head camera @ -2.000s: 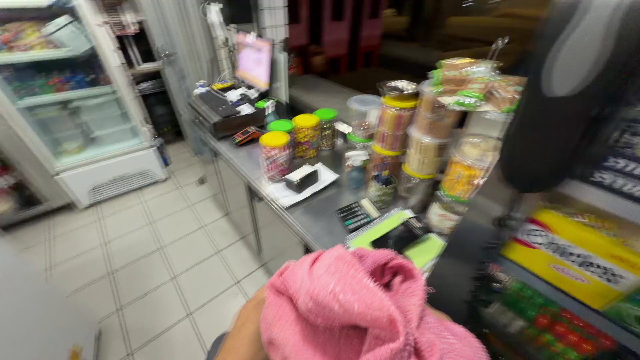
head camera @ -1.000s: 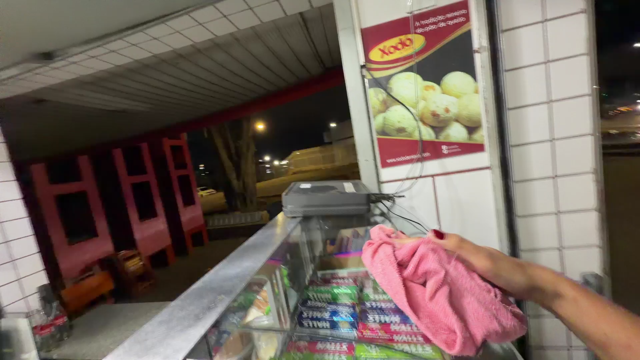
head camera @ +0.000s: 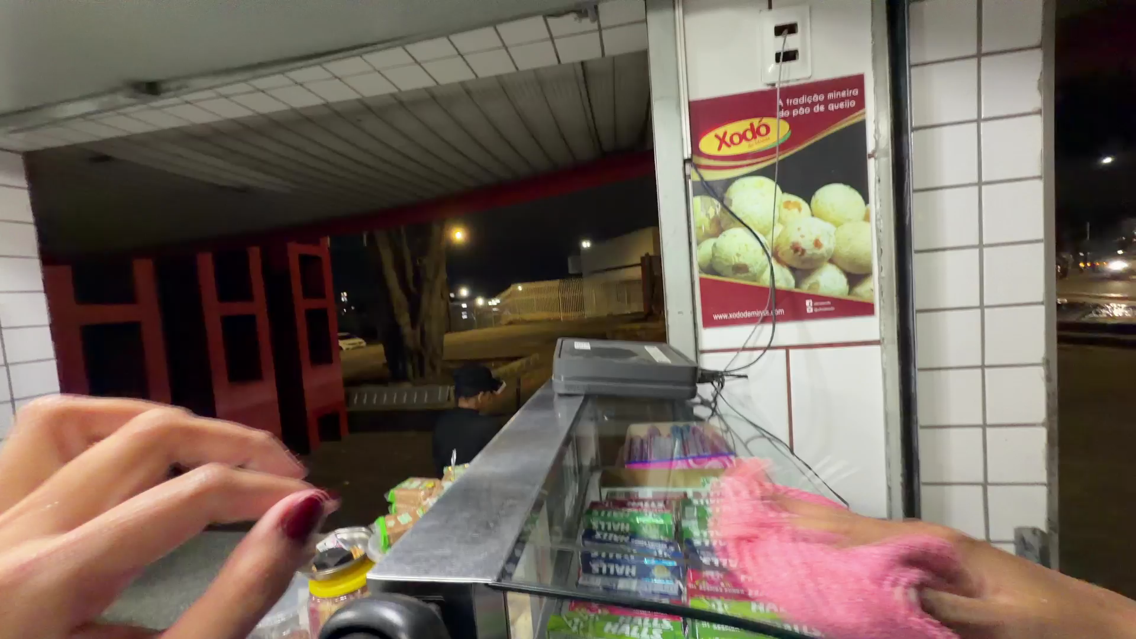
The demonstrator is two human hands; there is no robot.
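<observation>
My right hand (head camera: 941, 550) is closed on a crumpled pink cloth (head camera: 825, 568) over the right part of a glass display case; motion blurs both. Packs of Halls candy (head camera: 630, 559) lie in rows beneath the glass. At the left, my left hand (head camera: 169, 506) is raised near the camera, its fingers apart and bent, holding nothing. The case's metal top ledge (head camera: 488, 506) runs between the two hands. On its far end rests a flat grey electronic device (head camera: 626, 366) with cables at its right side.
Black cables (head camera: 772, 426) hang down the tiled wall beside a poster (head camera: 785, 204). A jar with a yellow lid (head camera: 340, 577) and packaged snacks (head camera: 413, 501) stand left of the ledge. Beyond the opening, a person in dark clothes (head camera: 466, 417) is outside.
My left hand has come into view at the left. The cloth, still in my right hand, has moved lower over the glass. The view swung from the counter to the display case after the oldest frame.
</observation>
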